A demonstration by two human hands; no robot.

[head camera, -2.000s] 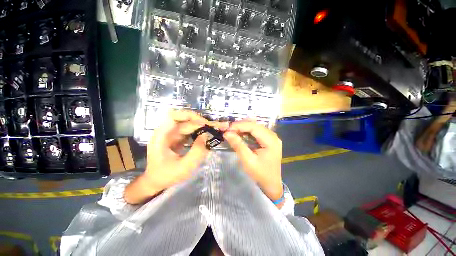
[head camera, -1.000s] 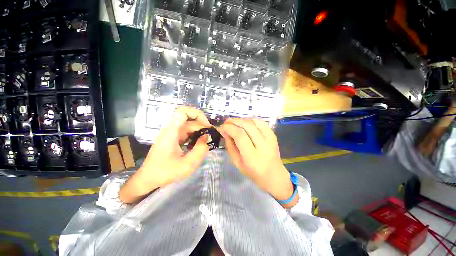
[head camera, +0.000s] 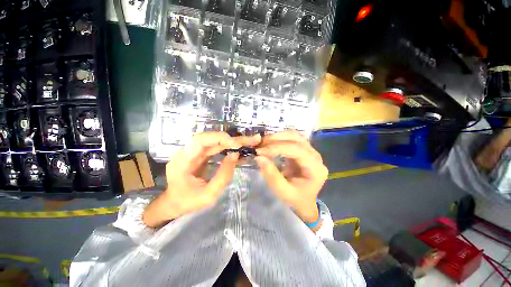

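Note:
A small black round housing [head camera: 246, 151] is held between both hands just over the near edge of the clear blister tray. It shows nearly edge-on as a thin dark bar. My left hand [head camera: 196, 176] pinches its left end between thumb and fingers. My right hand [head camera: 294, 174] pinches its right end the same way. Fingertips cover much of it, and I cannot tell whether an inner part is in it. The clear blister tray [head camera: 215, 73] lies beyond my hands, with dark parts in its pockets and strong glare.
The black blister tray [head camera: 103, 112] with round parts is at left. A metal strip [head camera: 121, 22] lies between the trays. At right are a black machine [head camera: 414, 56], a red button [head camera: 394, 95] and a wooden board [head camera: 353, 106]. Another person's arm [head camera: 496, 143] shows at far right.
The housing has turned from a tilted view to nearly edge-on. My right hand has shifted from over the housing to its right end, its fingers now wider around it.

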